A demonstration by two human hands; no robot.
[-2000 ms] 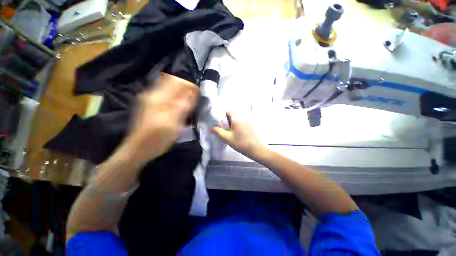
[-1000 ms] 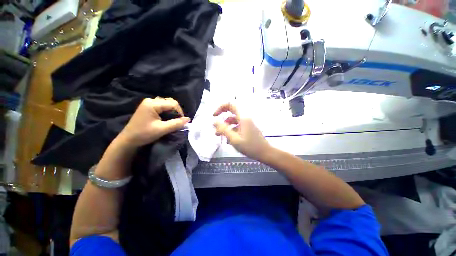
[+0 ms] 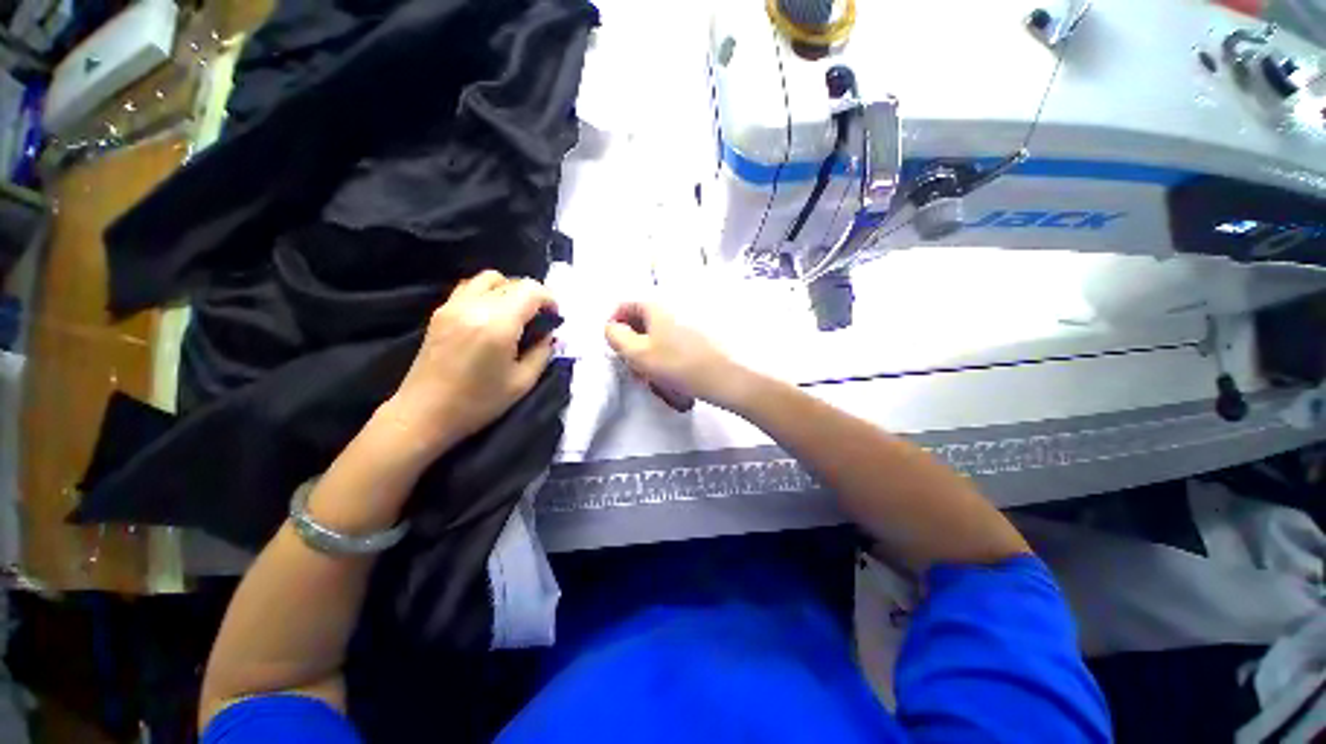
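The black side of the garment [image 3: 436,189] lies heaped at the left of the white machine table and hangs over its front edge. A white or pale grey piece [image 3: 589,400] runs along its right edge, and a pale strip [image 3: 522,581] hangs at the front edge. My left hand [image 3: 487,342] pinches the black cloth edge between thumb and fingers. My right hand [image 3: 662,353] has its fingertips together at the white piece; glare hides what exactly they hold. The presser foot and needle area [image 3: 829,298] is right of both hands, apart from the cloth.
The white JACK sewing machine [image 3: 989,175] stands at the right. A printed ruler [image 3: 698,483] runs along the table's front edge. A brown wooden surface [image 3: 90,320] and a white box [image 3: 114,61] are at left. Grey and black pieces [image 3: 1163,581] lie at lower right.
The black side was turned up between the first two frames. Since then, my left hand has moved slightly right and up along the edge. The view has shifted, so the machine appears further left.
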